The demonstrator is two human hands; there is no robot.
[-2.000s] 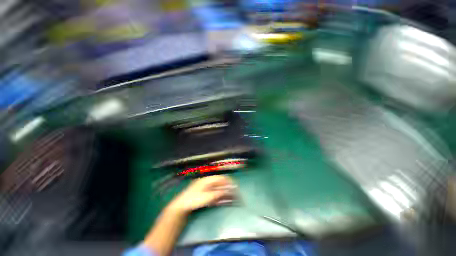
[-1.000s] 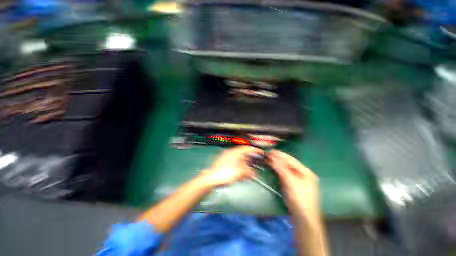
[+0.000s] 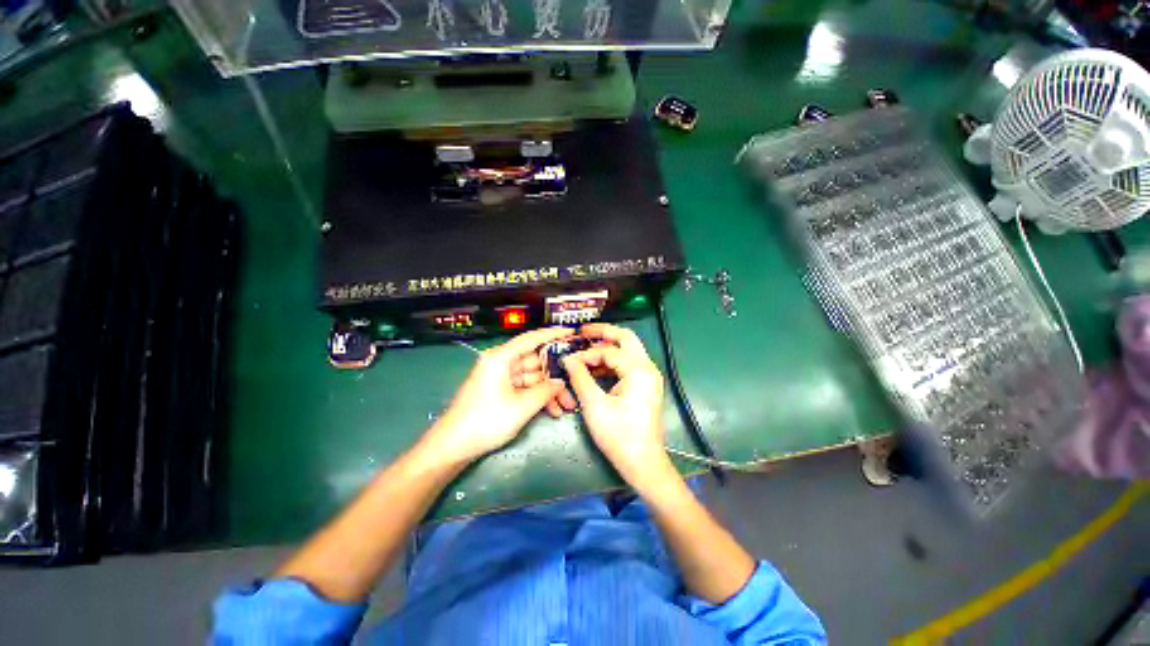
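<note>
My left hand (image 3: 511, 391) and my right hand (image 3: 618, 391) are together just in front of the black press (image 3: 492, 240). Both bare hands hold a small dark watch case (image 3: 565, 358) between the fingers, mostly hidden by them. The right thumb and fingers are bent over its face. Any small part in the fingertips is too small to tell. The press fixture (image 3: 499, 177) sits on the press top. The press front shows red digits and a lit red switch (image 3: 513, 318).
Black case trays (image 3: 76, 278) are stacked at the left. One watch case (image 3: 351, 346) lies by the press's left front corner, another (image 3: 675, 112) at its right rear. Loose small parts (image 3: 724, 290), a clear blister tray (image 3: 927, 290) and a white fan (image 3: 1072, 145) are at the right. An acrylic guard (image 3: 441, 28) stands above.
The blurred view has steadied and swung, with the trays and press now sharp. Two seconds ago one hand showed; a second ago both were together at the press front, as now.
</note>
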